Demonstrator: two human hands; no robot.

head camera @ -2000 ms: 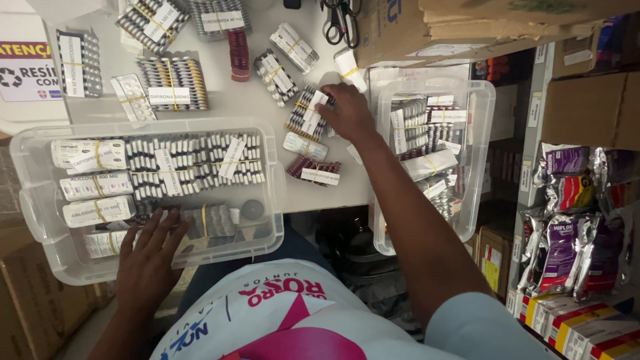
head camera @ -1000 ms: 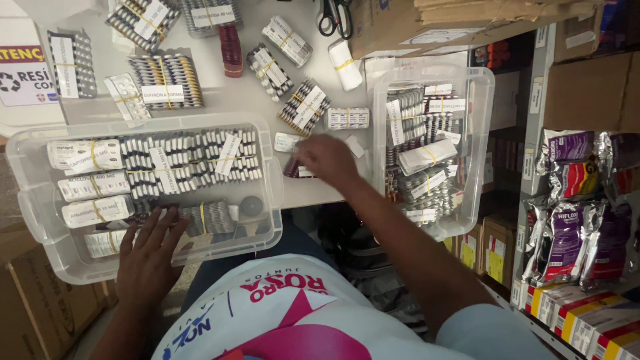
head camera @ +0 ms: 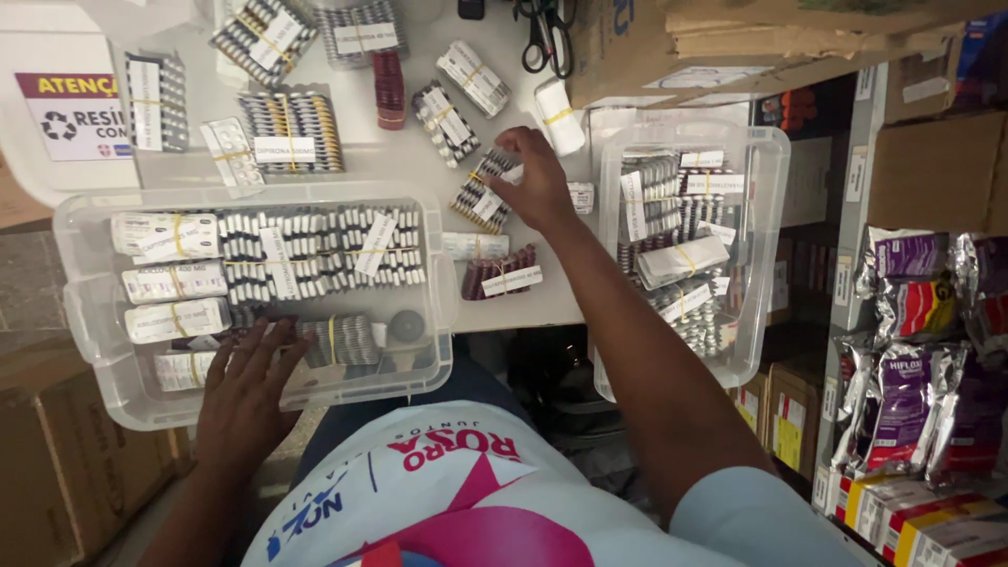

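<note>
My right hand is over the table, its thumb and fingers around the upper end of a banded bundle of dark and yellow blister packs. Below it lie a white bundle and a dark red blister bundle with a paper label. My left hand reaches over the near wall of the left clear plastic bin, fingers spread beside a grey blister bundle and partly covering other packs. Several banded blister bundles fill that bin. The right clear bin holds more, with a white bundle on top.
More banded blister bundles lie along the table's far part. Black-handled scissors are near a cardboard box at the back. Shelves with silver and purple pouches stand at the right; cardboard boxes sit at lower left.
My right hand has moved from near the dark red bundle up to the dark and yellow one, which has shifted toward me. The left hand stays in the left bin.
</note>
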